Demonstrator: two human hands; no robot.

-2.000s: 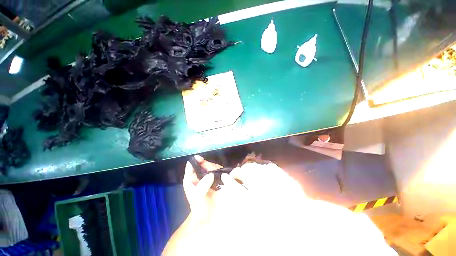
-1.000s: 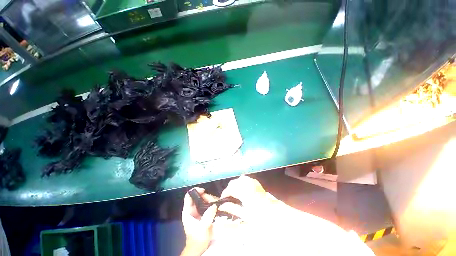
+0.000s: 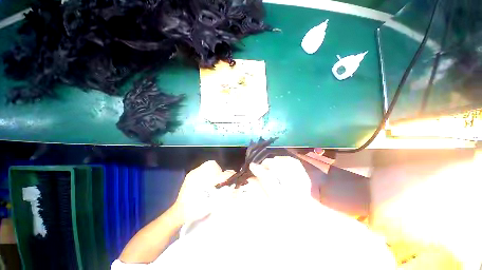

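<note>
A black leafy piece [image 3: 252, 159] with pointed lobes is held between my two hands, just below the bench edge. My left hand [image 3: 203, 184] grips its lower left end. My right hand [image 3: 283, 176] is overexposed and holds its right side; its fingers are hard to make out. The main heap of black pieces [image 3: 132, 42] lies along the bench at the upper left. A small black bunch [image 3: 148, 113] lies near the bench edge. The cardboard work pad [image 3: 233, 94] with dark specks lies in front of my hands.
Two white teardrop shapes, glue bottles perhaps [image 3: 315, 38], lie right of the pad. A black cable [image 3: 404, 79] hangs at the bench's right. A bright lit tray [image 3: 438, 126] is at the far right. A green crate [image 3: 74, 211] with black pieces and blue crates [image 3: 122, 195] stand at the lower left.
The view has tilted and turned. A leafy piece with spread lobes now stands up between my hands, where a short dark piece showed before. My left hand's fingers are more closed.
</note>
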